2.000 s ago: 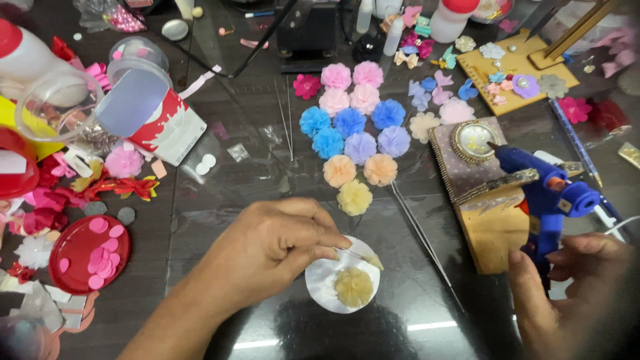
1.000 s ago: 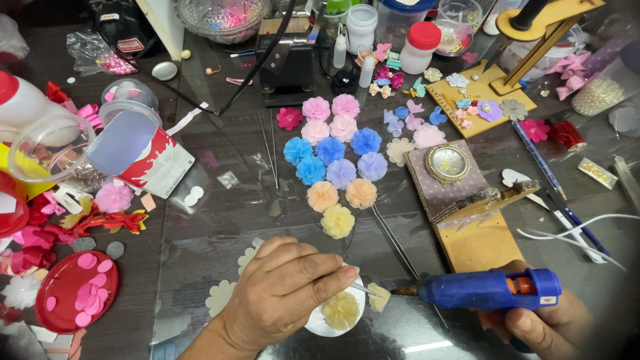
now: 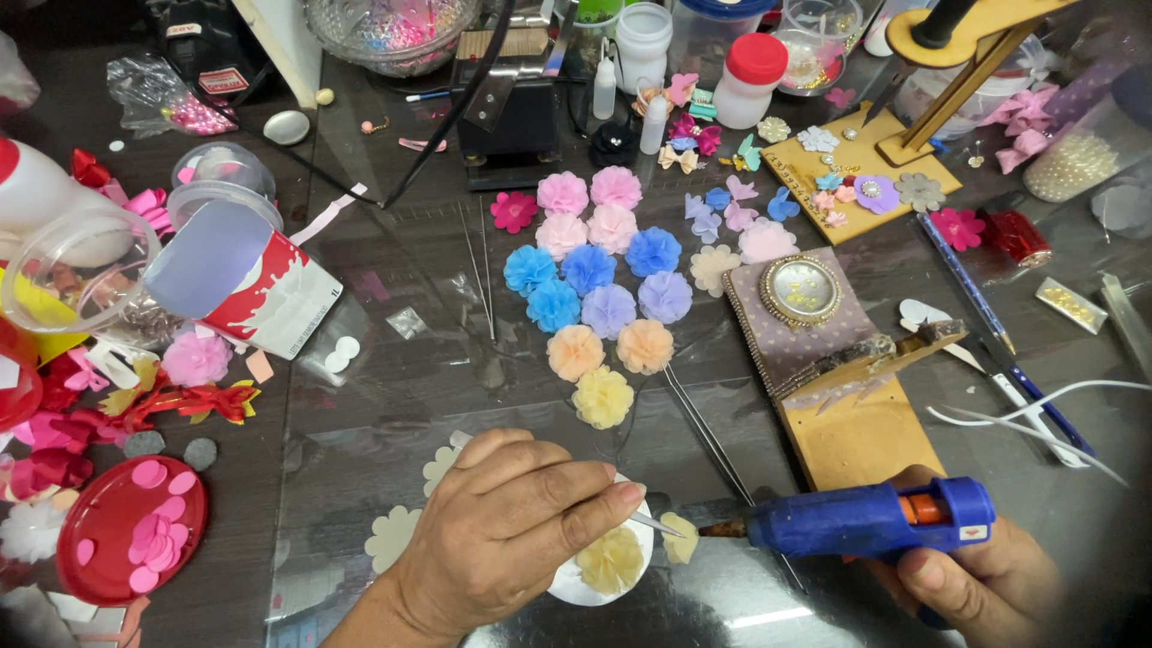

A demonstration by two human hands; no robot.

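Tweezers (image 3: 661,524) are pinched between the thumb and fingers of my left hand (image 3: 522,531), their tips on a small cream fabric petal (image 3: 679,540). Below them a pale yellow fabric flower (image 3: 612,562) lies on a white disc (image 3: 643,576), partly hidden by the hand. My right hand (image 3: 981,576) grips a blue hot glue gun (image 3: 864,522), its nozzle pointing left at the petal's edge. Whether they touch, I cannot tell. Finished fabric flowers in pink, blue, lilac and peach, with a yellow one (image 3: 603,398) lowest, lie just above.
A second pair of tweezers (image 3: 711,432) lies beside the peach flowers. A wooden glue gun stand (image 3: 850,432) is at the right. Left are a red lid (image 3: 76,540) with pink discs and a cut carton (image 3: 270,288). Scalloped cream pieces (image 3: 393,537) lie left of my left hand.
The glue gun, upright near the stand two seconds ago, now lies level with its nozzle by the petal. The tweezers and petal have moved off to the right of the flower.
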